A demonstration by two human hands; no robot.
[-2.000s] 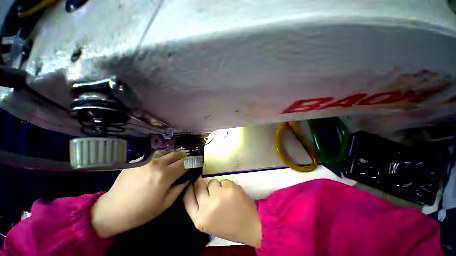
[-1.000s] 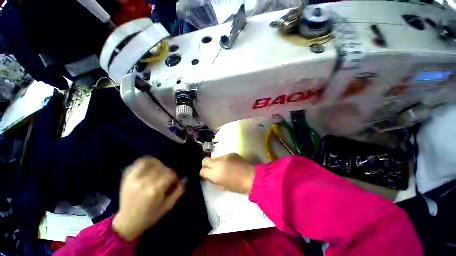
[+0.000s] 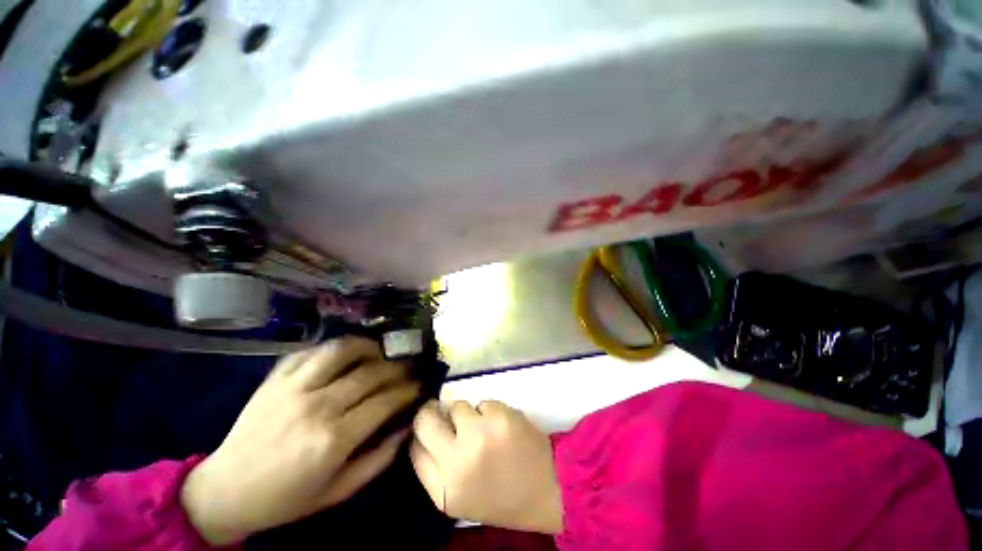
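Dark cloth [image 3: 372,506] lies under and between my hands and runs up to the presser foot area [image 3: 372,307] below the left end of the white sewing machine head [image 3: 485,140]. My left hand [image 3: 312,436] lies on the cloth, its bent fingertips close beside a small white label [image 3: 403,343] at the foot. My right hand [image 3: 485,457] pinches the cloth's right edge between thumb and curled fingers, just right of my left fingertips. The needle itself is hidden. The lamp lights the bed [image 3: 485,318] right of the foot.
Yellow-handled snips [image 3: 619,307] and a green loop handle [image 3: 686,291] lie on the bed right of the needle. A black tray [image 3: 829,350] with small shiny parts sits further right. The tension dial [image 3: 221,299] stands out above my left hand. More dark cloth [image 3: 118,414] is at left.
The view has moved closer to the machine. My left hand, raised and blurred a second ago, is now down on the cloth at the foot. My right hand is at the cloth's edge, below the foot.
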